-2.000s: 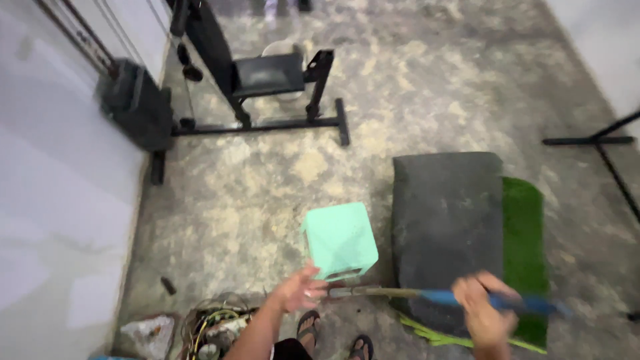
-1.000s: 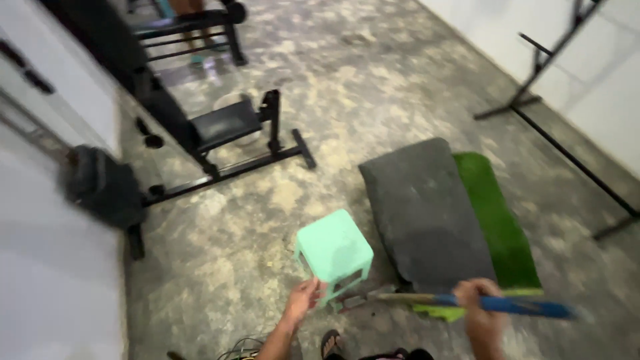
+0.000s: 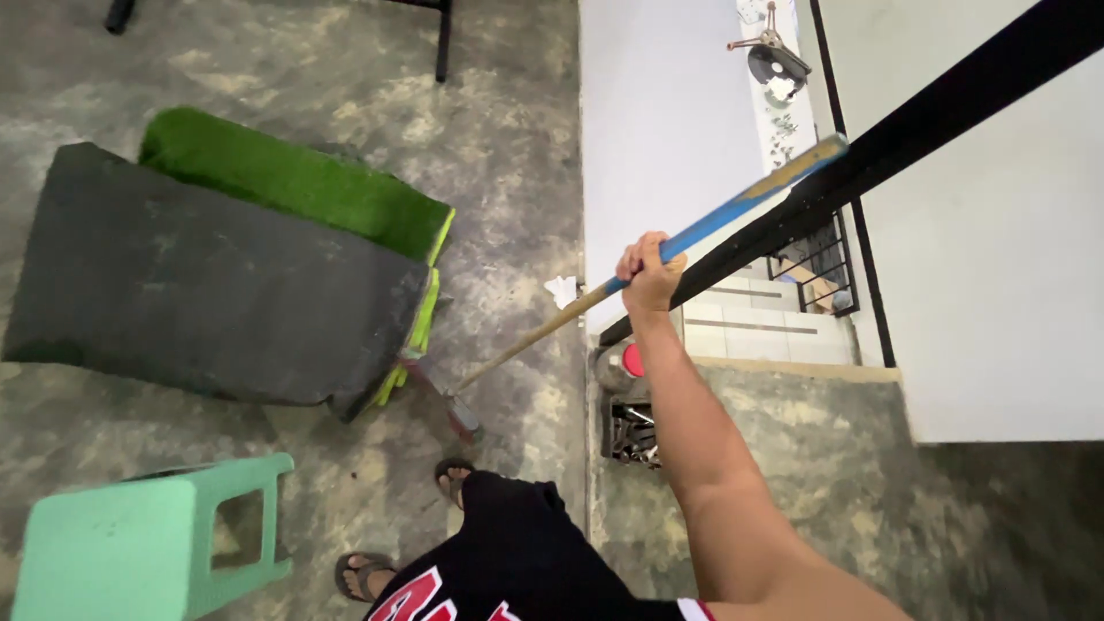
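My right hand (image 3: 653,269) is wrapped around the blue part of a long wooden handle (image 3: 552,324), which slants from upper right down to the floor. At its lower end a flat reddish and grey head (image 3: 461,416) rests on the floor, near the corner of a folded dark grey mat (image 3: 216,285). Green artificial turf (image 3: 285,177) lies along the mat's far side, and yellow-green edges show at its right end. A mint green plastic stool (image 3: 112,543) stands at the lower left. My left hand is not in view.
A white wall edge (image 3: 668,103) and a slanting black beam (image 3: 862,164) are at the right, with tiled steps (image 3: 759,323) beyond. A crate of metal parts (image 3: 634,431) and a jar with a red lid (image 3: 634,360) stand beside my forearm. White paper (image 3: 562,291) lies near the wall.
The view has swung far to the right. My left hand, earlier at the stool, has left the view. The handle, level before, now slants with its blue end up in my right hand.
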